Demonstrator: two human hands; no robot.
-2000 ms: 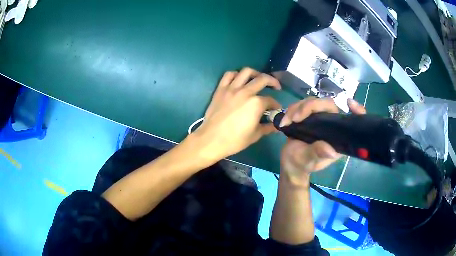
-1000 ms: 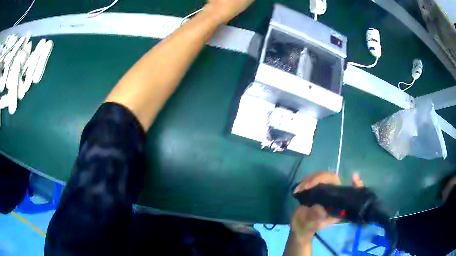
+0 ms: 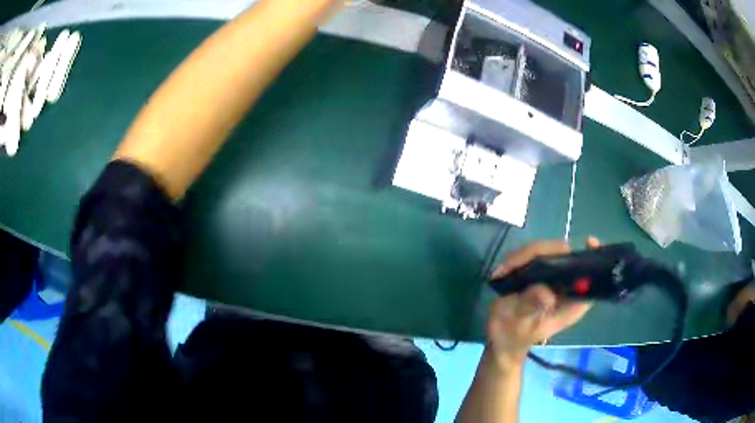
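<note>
My right hand [image 3: 530, 310] holds the black electric screwdriver [image 3: 571, 277] near the bench's front edge, its nose to the left and its red switch showing. Its cable loops from the rear to the right. My left forearm reaches up over the bench to the top edge of the picture; the left hand itself is cut off there, so what it holds is hidden. The silver-grey screw feeder [image 3: 513, 111] stands on the dark-green bench in front of me, with its pickup head [image 3: 470, 197] on the white front plate.
Long white plastic pieces [image 3: 37, 78] lie heaped at far left. White units with cord loops [image 3: 649, 66] lie beyond the feeder at the upper right. A clear bag with brownish-grey contents [image 3: 679, 206] lies right of the feeder. A blue stool [image 3: 608, 380] and part of another person show at right.
Since two seconds ago my hands have parted, the left going up and away. Over the last second the left hand has left the picture, and the feeder sits slightly higher in view.
</note>
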